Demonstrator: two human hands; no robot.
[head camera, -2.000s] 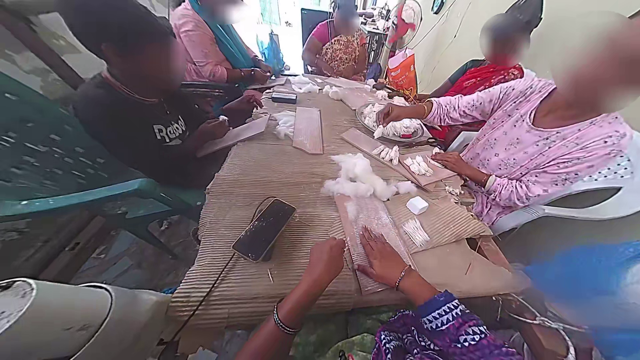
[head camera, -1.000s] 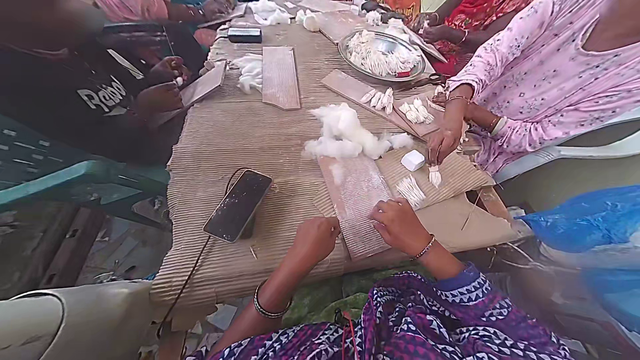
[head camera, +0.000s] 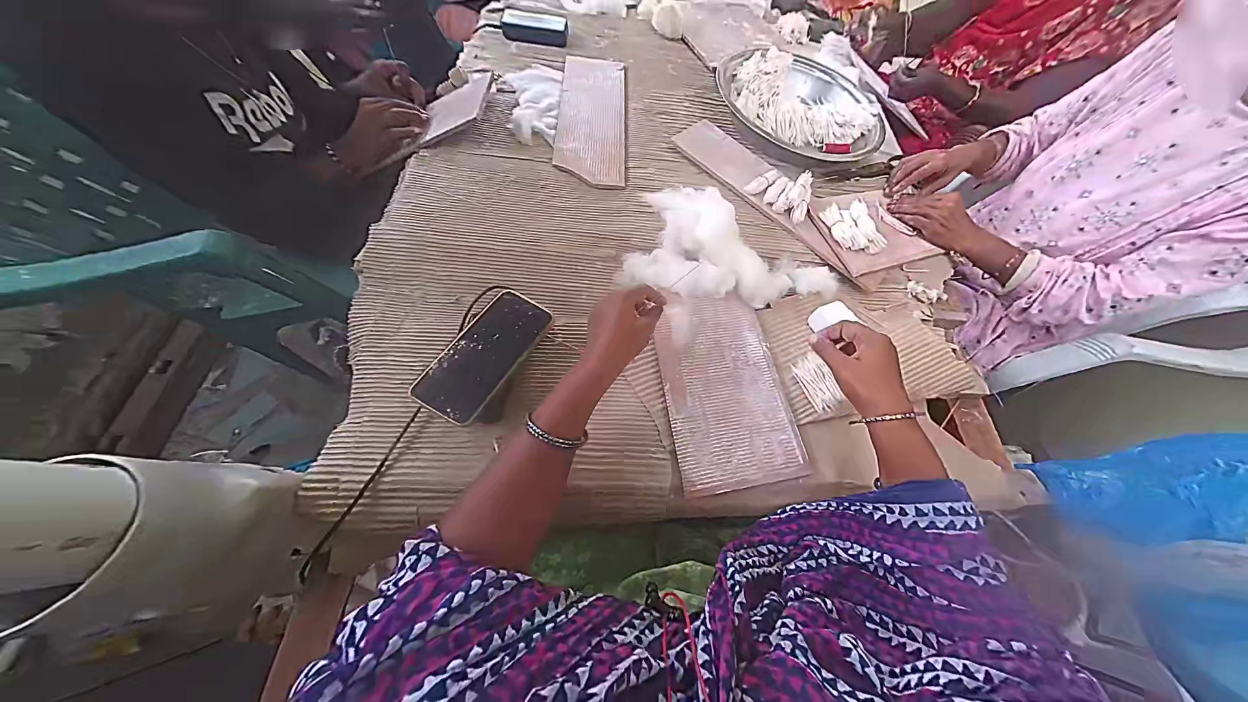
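Observation:
My left hand is at the near left edge of a fluffy heap of white cotton, thumb and finger pinched on a wisp of cotton; a fine line shows beside the fingertips. Below the heap a ribbed board lies flat between my hands. My right hand is to the right of the board, fingertips together at the near edge of a small white block-like object. Whether they hold anything cannot be made out. Thin white cotton wicks lie in a row just left of that hand.
Corrugated cardboard covers the table. A phone with a cable lies left. Farther off are another ribbed board, a metal plate of wicks and wick bundles. Co-workers' hands are at the right, others at the left.
Both hands were on the ribbed board a second ago. My left hand has moved up to the cotton, and my right hand has moved right, to the small white object.

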